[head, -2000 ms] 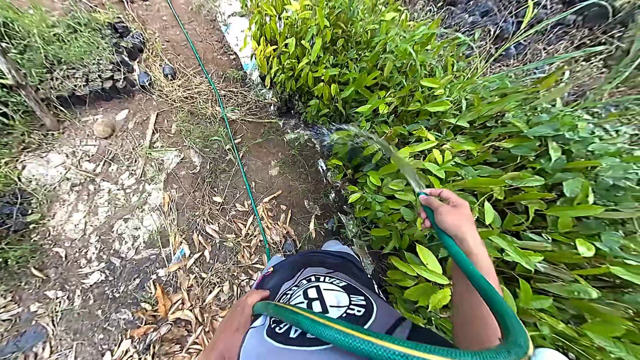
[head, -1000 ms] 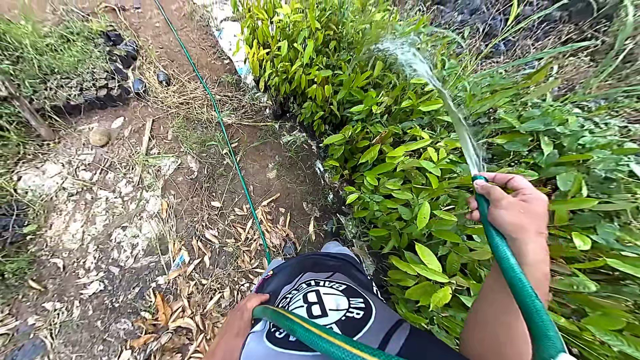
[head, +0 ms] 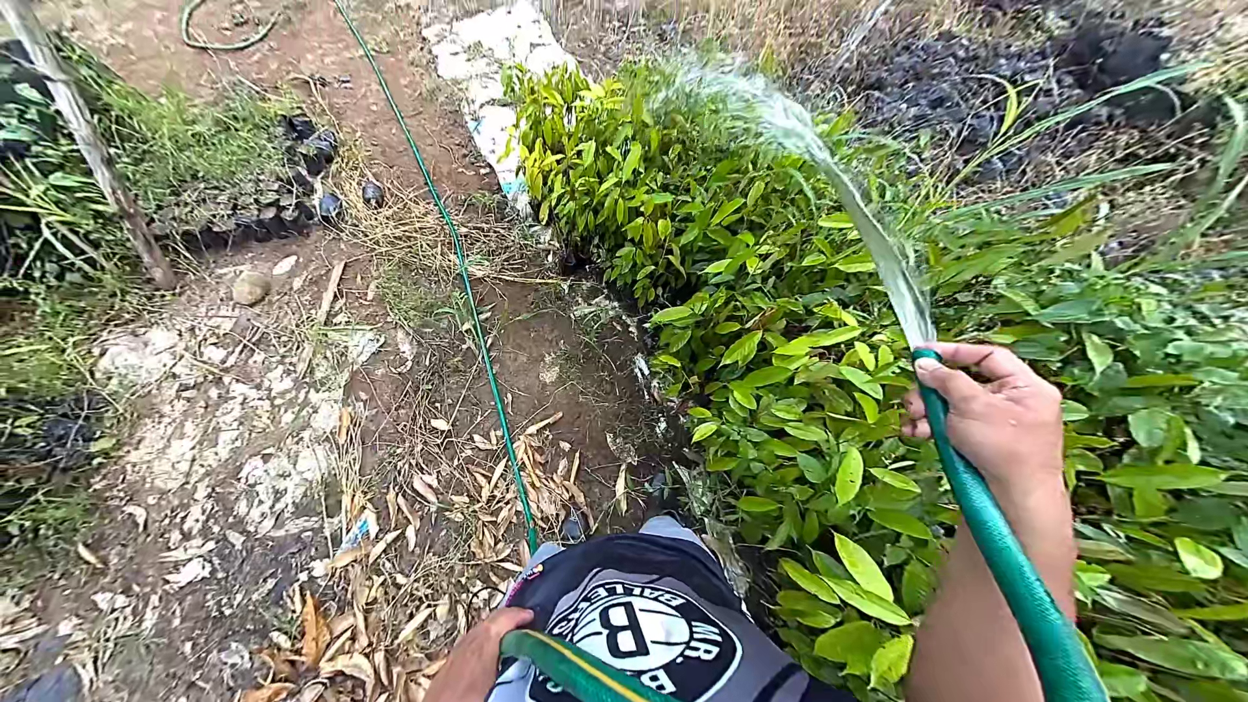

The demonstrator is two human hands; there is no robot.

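Observation:
My right hand (head: 999,414) grips a green garden hose (head: 985,517) just below its open end, with the thumb by the mouth. A stream of water (head: 868,210) arcs up and to the left from it, over a dense bed of leafy green seedlings (head: 770,361). My left hand (head: 480,655) is at the bottom, by my waist, closed around another part of the hose that has a yellow stripe; its fingers are partly hidden. The hose's run between my hands leaves the frame at the bottom.
A thin green length of hose (head: 458,249) lies along the dirt path, with a hose loop (head: 229,44) farther off. A wooden pole (head: 97,156), black seedling bags (head: 312,151) and a stone (head: 251,287) are at left. White sacking (head: 492,78) edges the bed; dry leaves litter the path.
My right hand has moved right from its place two seconds ago, and the water stream now arcs higher and farther over the plants. My left hand has stayed at my waist.

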